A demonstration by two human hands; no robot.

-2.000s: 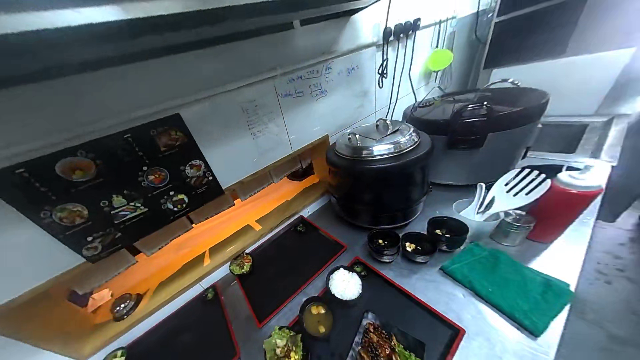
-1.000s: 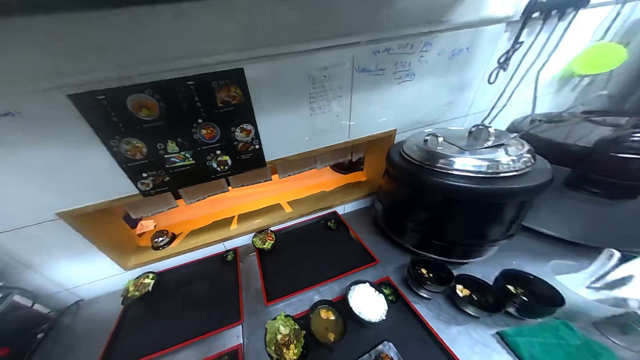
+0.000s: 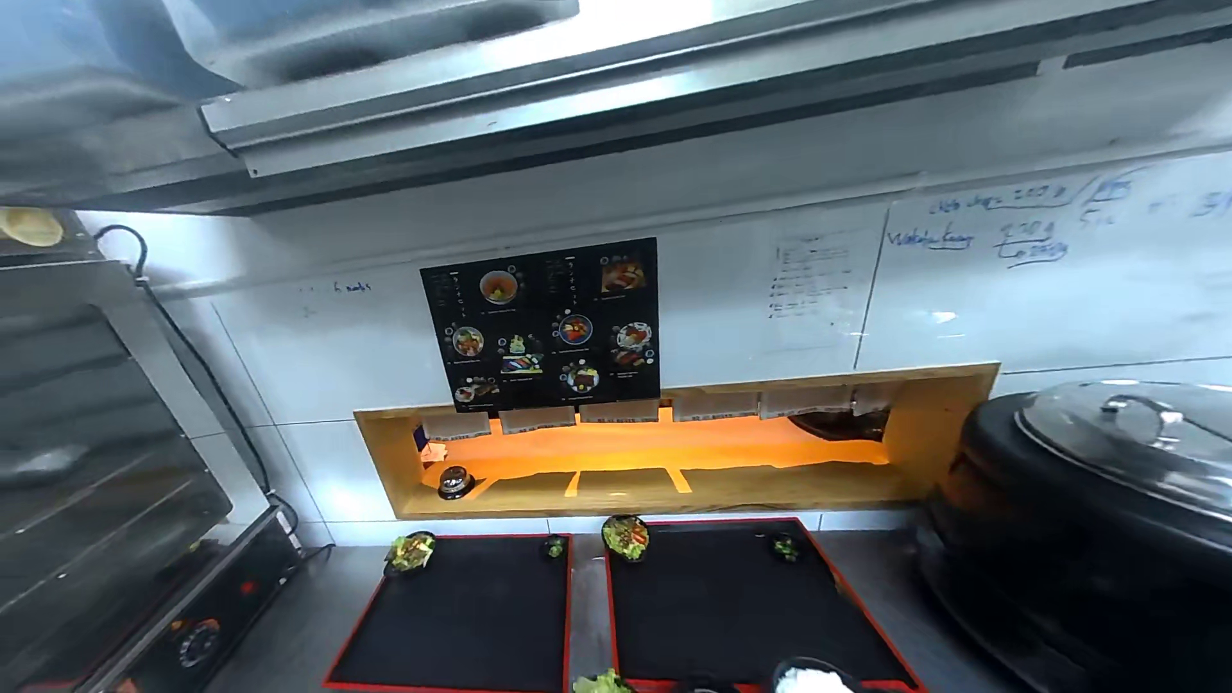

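Note:
Neither of my hands is in view. Two black serving trays with red rims lie side by side on the counter, the left tray (image 3: 462,616) and the right tray (image 3: 741,606). A salad bowl (image 3: 411,551) sits at the left tray's far left corner, with a small dish of greens (image 3: 554,547) at its far right. Another salad bowl (image 3: 627,537) rests at the right tray's far left corner, and a small dish of greens (image 3: 785,548) near its far right. A bowl of white rice (image 3: 810,680) is cut off by the bottom edge, beside some lettuce (image 3: 603,683).
A black soup kettle (image 3: 1088,549) with a metal lid stands at the right. An oven with a glass door (image 3: 87,452) is at the left. Behind the trays, a wooden pass-through (image 3: 626,502) holds a service bell (image 3: 455,481). A metal shelf (image 3: 577,106) overhangs above.
The view has swung left and up, bringing the oven in. The small black bowls, green cloth and red bottle seen earlier are out of frame.

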